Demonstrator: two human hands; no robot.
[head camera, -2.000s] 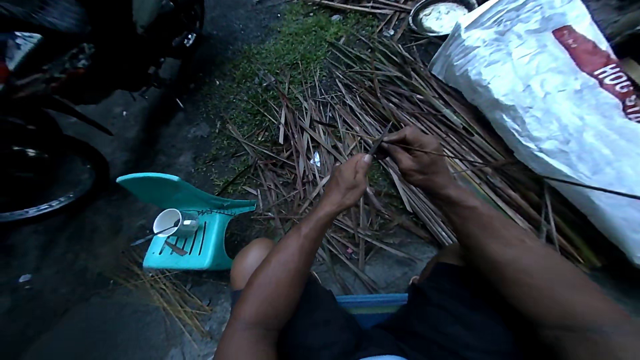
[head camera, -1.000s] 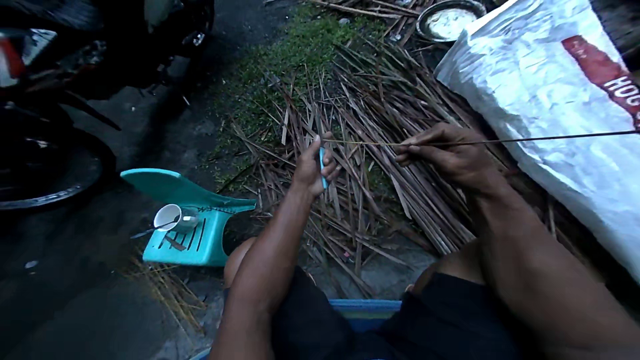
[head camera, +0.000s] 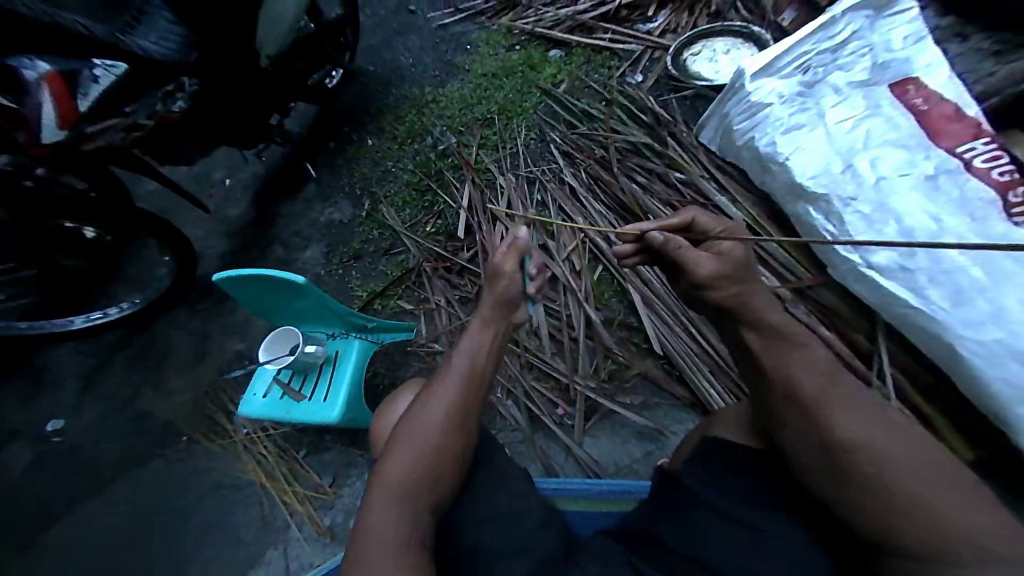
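Note:
My right hand (head camera: 692, 248) pinches a long thin plant rib (head camera: 816, 240) that runs almost level, from a pale tip near my left hand out past the right edge of the view. My left hand (head camera: 512, 276) is closed around a slim tool with a light-blue part (head camera: 528, 280), perhaps a small knife; its blade is hard to make out. The rib's pale end passes just above my left thumb, and whether they touch is unclear. Below both hands lies a pile of dry, narrow leaf strips (head camera: 576, 320) on the ground.
A teal plastic chair (head camera: 344, 392) at the left holds a white mug (head camera: 280, 348) with a utensil. Thin yellowish ribs (head camera: 272, 472) lie beside it. A motorcycle (head camera: 96, 160) stands upper left. At the right are a white sack (head camera: 864, 160) with a red print and a round metal basin (head camera: 680, 60).
Two seconds ago my hands were close together over the pile; they have since come apart, the left one moving left. From one second ago, the rib's pale end now reaches above my left hand.

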